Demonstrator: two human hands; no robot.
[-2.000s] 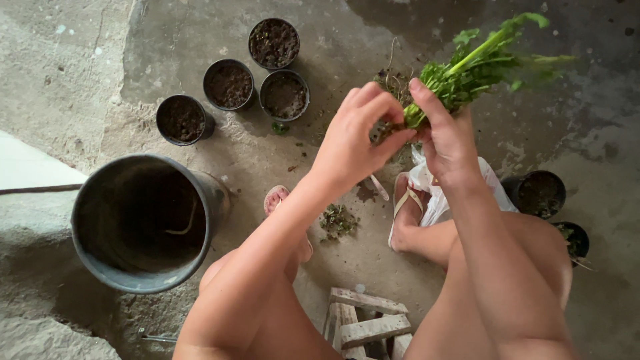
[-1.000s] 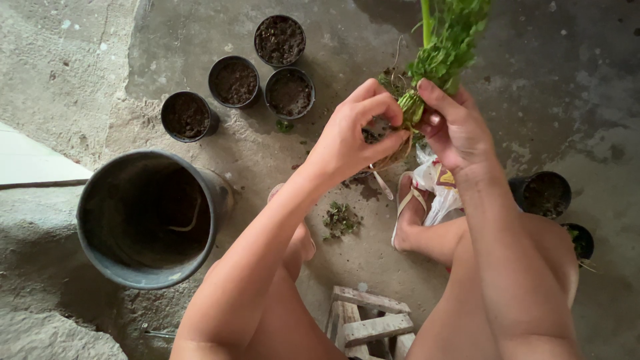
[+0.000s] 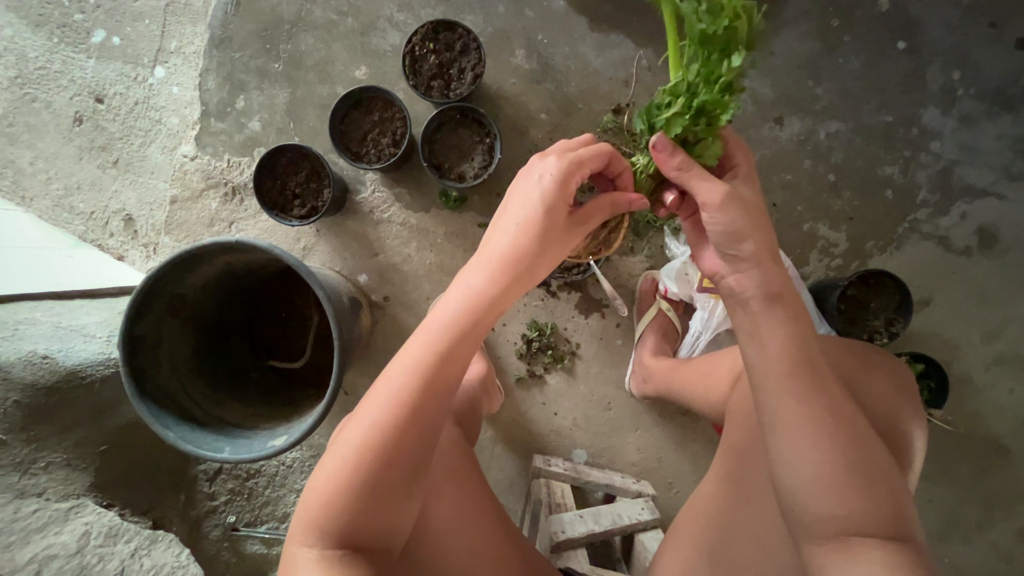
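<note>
My right hand (image 3: 720, 200) grips a bunch of leafy green herb (image 3: 700, 88), its leaves pointing up and away at the top of the view. At the bunch's lower end, my left hand (image 3: 568, 192) pinches with thumb and fingers; what exactly sits between the fingertips is too small to tell. Below the left hand, partly hidden, are a round brownish rim (image 3: 610, 240) and a metal utensil's handle (image 3: 610, 290). A small heap of plucked greens (image 3: 546, 349) lies on the concrete between my feet. Loose stems and roots lie behind the hands.
Several black pots of soil (image 3: 370, 128) stand at the upper left, near a large dark bucket (image 3: 232, 352). A white plastic bag (image 3: 704, 320) lies by my sandalled foot. Two more pots (image 3: 874, 308) stand at the right. A slatted wooden piece (image 3: 600, 520) is between my legs.
The herb bunch has swung from pointing right to pointing up and away. Both hands have stayed close together at its lower end.
</note>
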